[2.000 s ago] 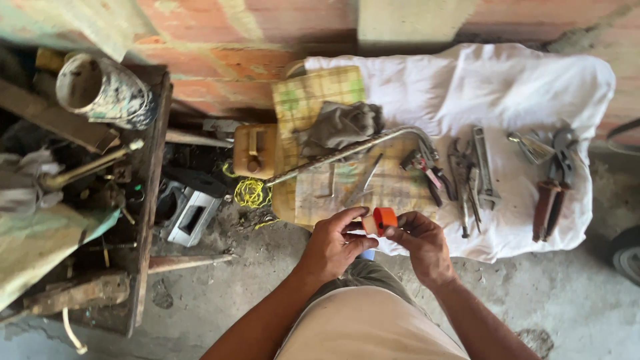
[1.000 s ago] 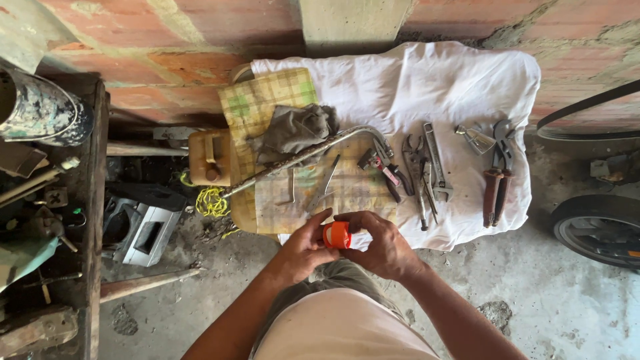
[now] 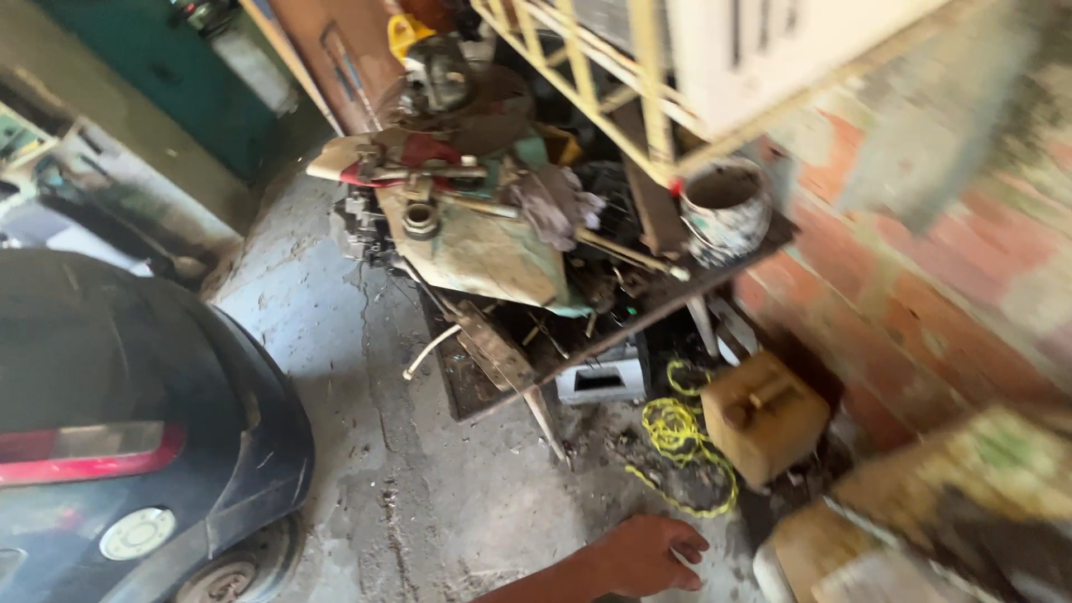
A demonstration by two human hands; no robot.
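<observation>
My left hand (image 3: 649, 554) reaches in at the bottom of the view, over the concrete floor. Its fingers are loosely curled and apart, with nothing seen between them. Just beyond it lies a tangled yellow rope (image 3: 672, 431), beside a tan plastic jerrycan (image 3: 766, 419). My right hand is out of view, and the orange object does not show. The stained yellow cloth (image 3: 946, 477) covers the surface at the lower right, where the picture is blurred.
A dark wooden workbench (image 3: 603, 331) bears a paint-stained bucket (image 3: 727, 209), rags and metal parts. Below it lies a grey plastic housing (image 3: 601, 381). A dark car (image 3: 142, 352) stands at the left, a brick wall (image 3: 904, 310) at the right. A cream metal rack (image 3: 649, 92) juts in above.
The view has swung far to the left, from the tool-covered cloth to the workbench and car. Both hands were together at an orange object; now my left hand is apart and the right is out of view.
</observation>
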